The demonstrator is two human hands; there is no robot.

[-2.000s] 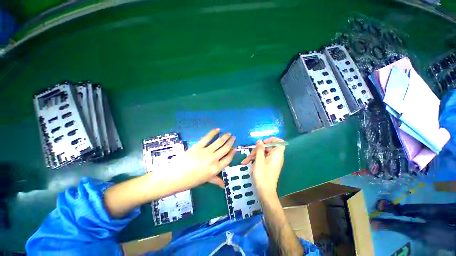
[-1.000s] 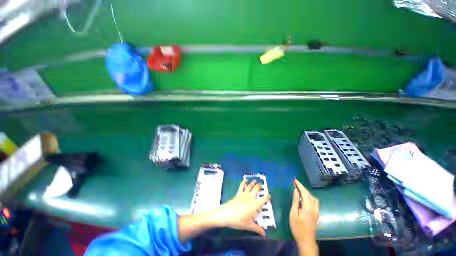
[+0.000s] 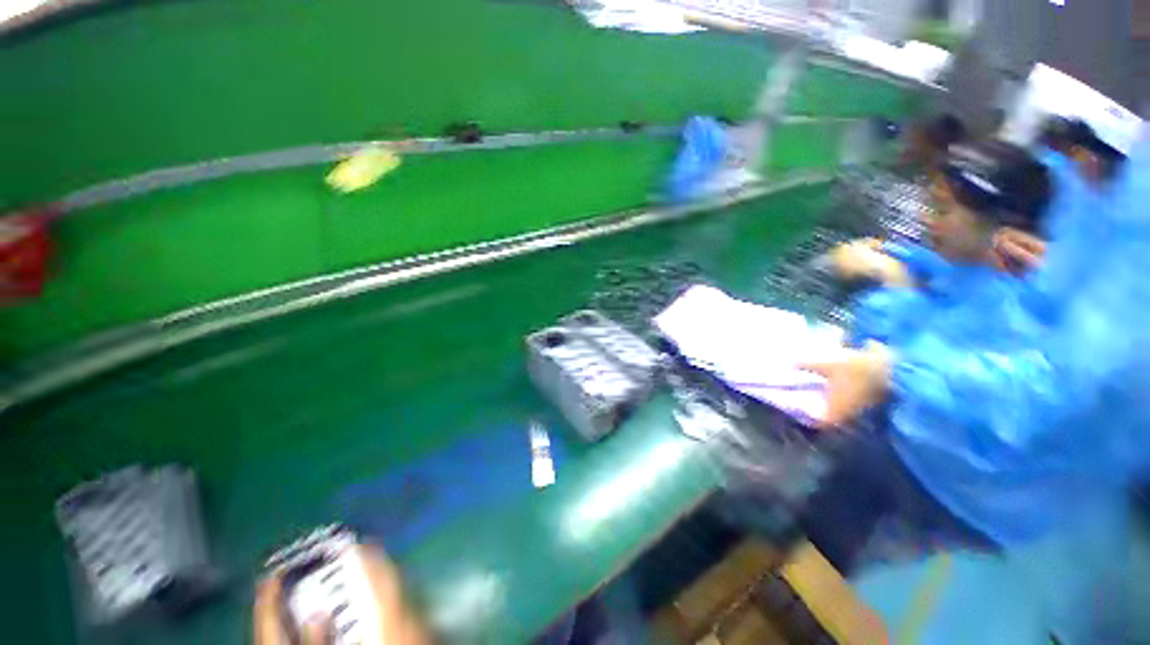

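A front panel with oblong holes is at the bottom left edge, blurred and partly cut off. Skin shows on both sides of it. My left hand appears to hold its left side. My right hand appears to hold its right side. Both hands are cut off by the lower edge. A small slim white object lies on the bench to the right, too blurred to identify.
A stack of panels stands at left, upright panel blocks at centre right. Beyond are clear trays and pale sheets, with another person's hand on them. An open carton is below the bench edge. Blue-coated people sit at right.
The view has swung to the right, bringing in the other people. My hands are now together around a panel at the bottom left. The small white object now shows on the bench.
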